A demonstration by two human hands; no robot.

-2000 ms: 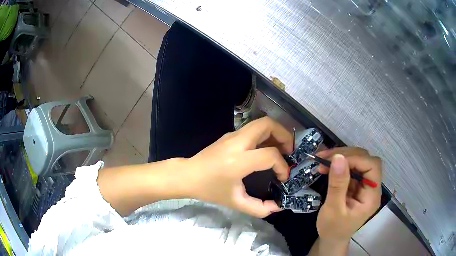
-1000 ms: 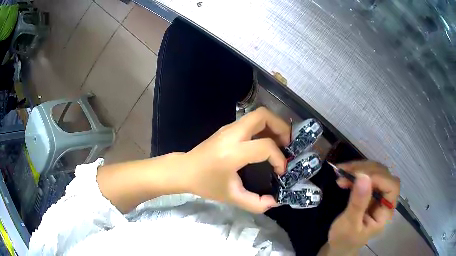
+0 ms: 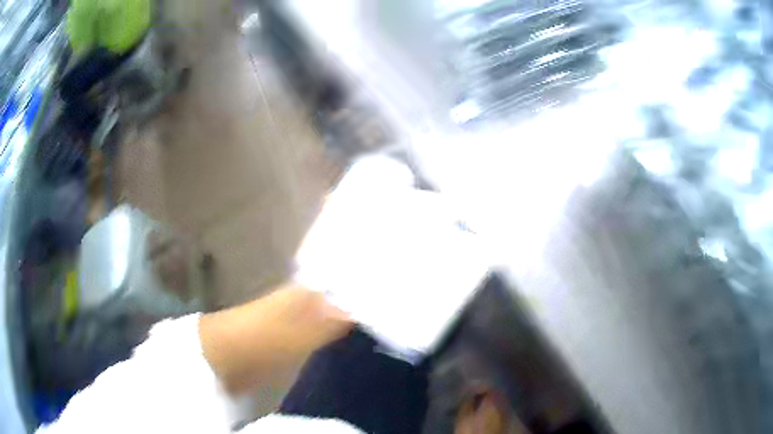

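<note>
The view is badly blurred and overexposed. My left hand [image 3: 318,312] reaches in from the lower left at the white sleeve. A glaring white shape [image 3: 394,254] covers or hides its fingers beside the bench edge. I cannot tell whether this shape is the electronic units, part of the hand or both. No circuit boards can be made out. A small skin-coloured patch, likely my right hand [image 3: 480,417], is cut off by the bottom edge. The pen-like tool cannot be seen.
The bench [image 3: 585,322] runs diagonally along the right, washed out by glare. Shiny clear trays [image 3: 542,59] lie at the upper right. A pale plastic stool [image 3: 108,254] stands on the floor at left, with a green thing [image 3: 108,24] at the upper left.
The camera view has swung towards the bench, and more of the shiny trays shows. The fanned units and pen-like tool are no longer discernible. The right hand has dropped to the bottom edge.
</note>
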